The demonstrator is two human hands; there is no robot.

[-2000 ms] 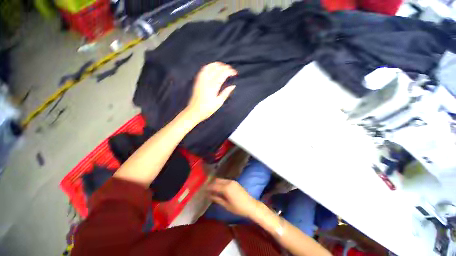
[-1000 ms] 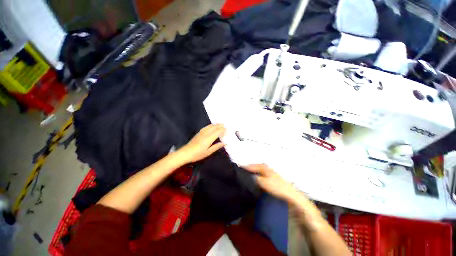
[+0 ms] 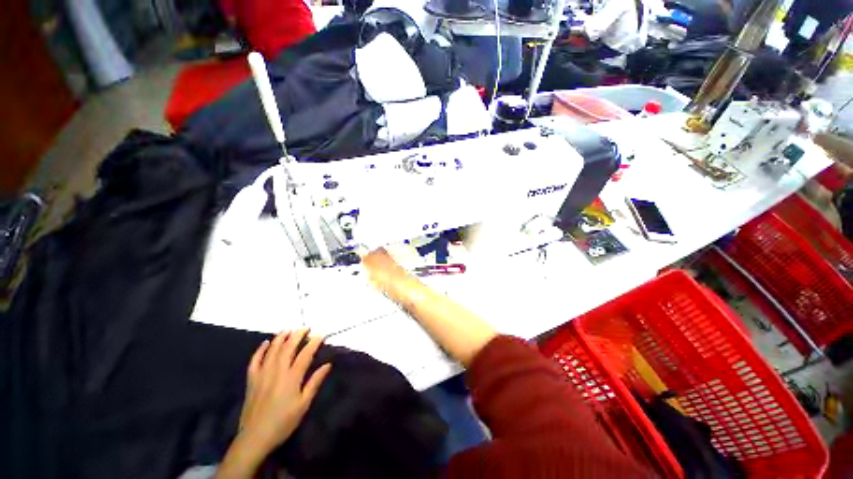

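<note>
Black cloth (image 3: 122,346) is spread over the left part of the table and hangs over its front edge. My left hand (image 3: 278,388) lies flat on the cloth with its fingers apart. The white sewing machine (image 3: 468,192) stands behind. My right hand (image 3: 382,268) is at the machine's needle area, to the right of the presser foot; its fingertips are blurred and I cannot tell whether they hold anything. Thread snips with red handles (image 3: 441,269) lie under the machine arm, just right of my right hand. A thin dark thread line runs across the white table (image 3: 374,339).
Red crates (image 3: 697,351) stand below the table's front edge at the right, with dark cloth inside. A phone (image 3: 650,220) lies on the table at the right. Another machine (image 3: 753,136) stands further right. Dark and pale cloth (image 3: 388,70) lies behind the machine.
The view has swung right. My right hand has moved from the table's front edge to the needle area. My left hand has moved off the table's edge and lies flat on the cloth.
</note>
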